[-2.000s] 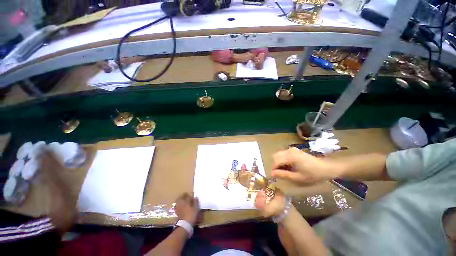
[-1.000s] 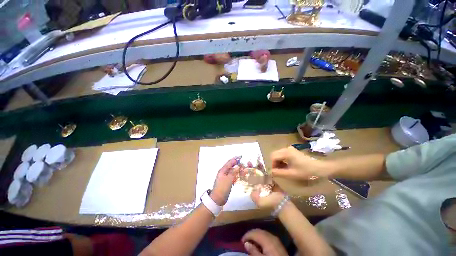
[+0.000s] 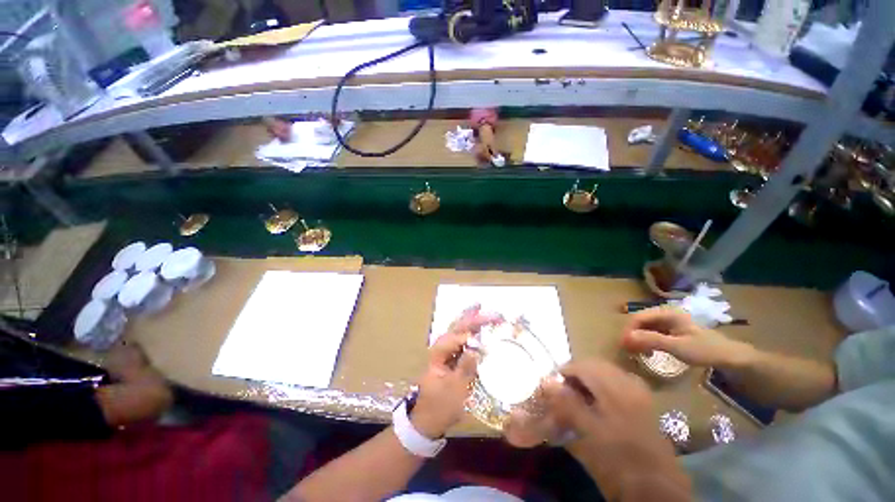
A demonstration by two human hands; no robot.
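Note:
A gold-coloured metal piece with a pale, shiny round face (image 3: pixel 512 372) is held over the front of a white paper sheet (image 3: pixel 451 298). My left hand (image 3: pixel 442 384), with a white wristband, grips its left side. My right hand (image 3: pixel 599 397), blurred, is at its right side with fingers on its rim; its fingertips are unclear. Thin prongs show at the piece's top. The hands hide its lower parts.
Another person's hand (image 3: pixel 682 338) is over a gold disc (image 3: pixel 662 361) at right. White round discs (image 3: pixel 139 289) and another white sheet (image 3: pixel 289 328) lie left. Gold pieces (image 3: pixel 313 236) stand on the green belt (image 3: pixel 363 221). A cup (image 3: pixel 669 278) and tissue (image 3: pixel 709 305) are by the metal post.
The view has shifted left. My right hand has come up from the bottom edge to the held gold piece. The other person's upper hand is now apart from it, over a gold disc.

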